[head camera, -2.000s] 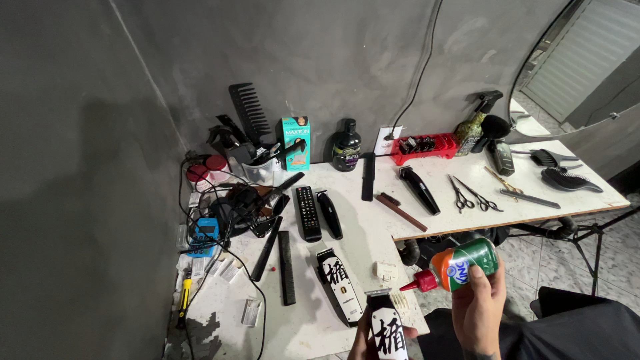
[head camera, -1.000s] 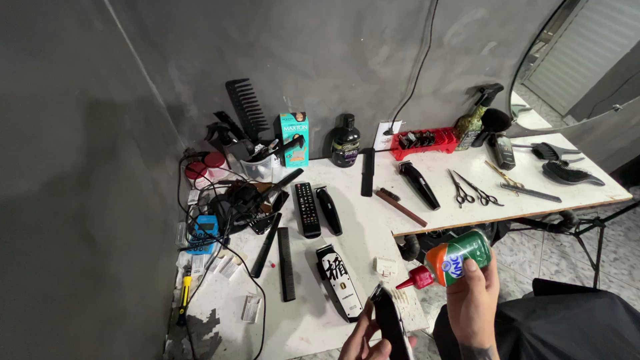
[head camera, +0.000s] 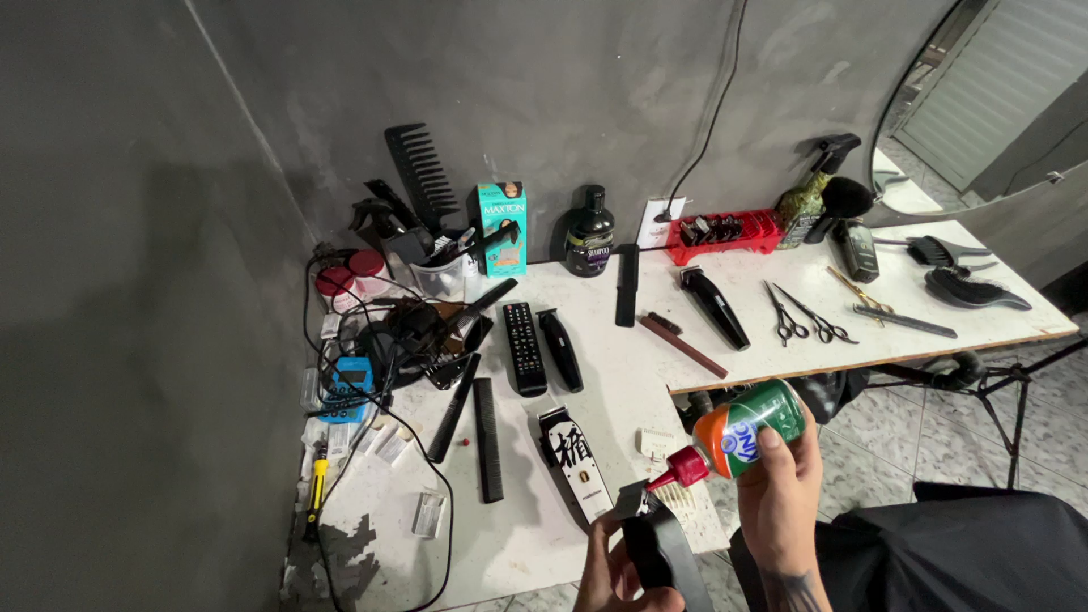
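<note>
My left hand (head camera: 625, 569) grips a black hair clipper (head camera: 667, 552) at the lower middle, blade end up and dark side facing me. In my right hand (head camera: 782, 484) is a green and orange plastic bottle (head camera: 748, 429) with a red nozzle, tilted down to the left. The nozzle tip is at the clipper's blade, touching or very near; whether liquid comes out cannot be seen. A second clipper with a white, black-marked face (head camera: 578, 463) lies on the white table just behind my left hand. Clipper guards (head camera: 659, 444) lie under and behind the nozzle.
Black combs (head camera: 487, 438), a remote control (head camera: 524, 348), trimmers (head camera: 718, 310), a wooden-handled brush (head camera: 684, 344) and scissors (head camera: 820, 314) lie on the table. Tangled cables (head camera: 416, 340) crowd its left side. A red guard rack (head camera: 727, 234) and a shampoo bottle (head camera: 591, 234) stand by the wall.
My left hand has turned the clipper, so its white marked face no longer shows. The bottle in my right hand has tipped further, and its nozzle has come down to the blade.
</note>
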